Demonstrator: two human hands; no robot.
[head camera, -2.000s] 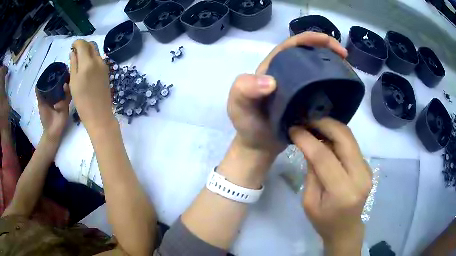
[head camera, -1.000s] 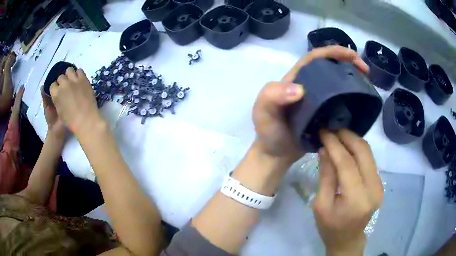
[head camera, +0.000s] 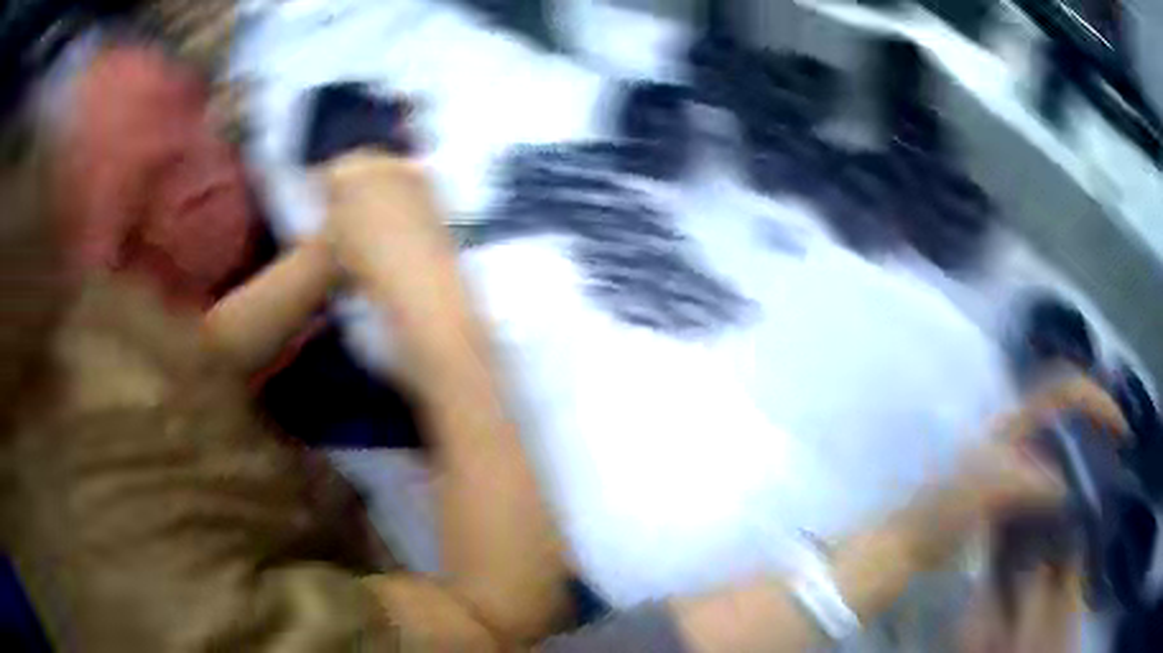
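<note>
The view is strongly blurred. My left hand (head camera: 988, 482), with a white wristband (head camera: 823, 587), is at the lower right around a dark housing (head camera: 1099, 478). Its fingers reach over the top of the housing. My right hand (head camera: 1027, 615) is a blurred shape below it, cut off by the bottom edge. Its fingertips are at the housing's lower part, and I cannot tell whether they hold anything. The inside of the housing cannot be made out.
A dark pile of small clips (head camera: 625, 242) lies mid-bench. Blurred dark housings (head camera: 893, 191) stand along the far side by the pale ledge (head camera: 1008, 160). At left, a co-worker's forearm (head camera: 446, 344) reaches to another dark housing (head camera: 357, 117); a red sleeve (head camera: 153, 166) is beyond.
The view has swung left, so the bench, my hands and the held housing now sit further right and lower. More of the co-worker at left shows. My left hand still holds the housing.
</note>
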